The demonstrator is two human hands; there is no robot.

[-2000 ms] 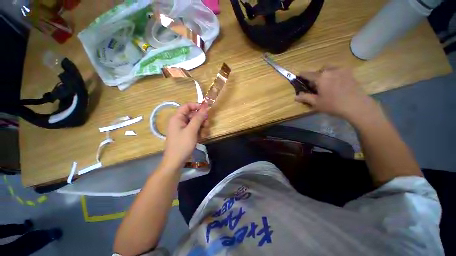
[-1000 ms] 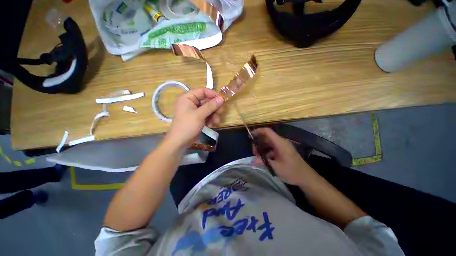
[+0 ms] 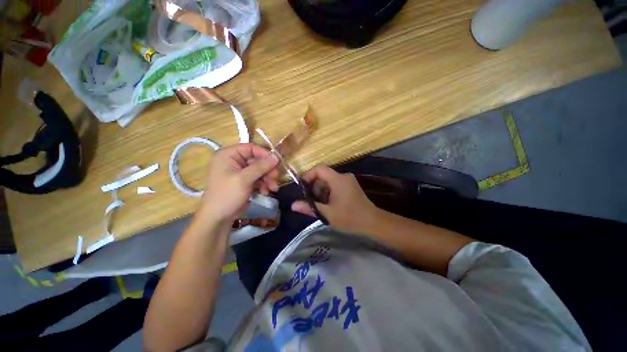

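My left hand [image 3: 240, 177] pinches the copper foil tape [image 3: 294, 139] near the table's front edge. A short shiny end sticks out past my fingertips. The tape's rest runs back as a white-backed and copper strip [image 3: 199, 96] toward the plastic bag, and a copper part also shows below my hand. My right hand [image 3: 337, 199] holds the scissors [image 3: 287, 167] by their black handles. The blades lie across the copper foil tape beside my left fingertips. Whether they have cut into it cannot be told.
A white tape ring [image 3: 174, 165] and white liner scraps [image 3: 129, 178] lie left of my left hand. A plastic bag [image 3: 185, 74] with rolls stands behind. Black head straps are at the left [image 3: 67, 155] and back [image 3: 350, 17]. A pale tumbler [image 3: 505, 24] is at the back right.
My right hand has brought the scissors from the table's right side to the copper foil tape at my left fingertips. My left hand still holds the tape. The view has shifted.
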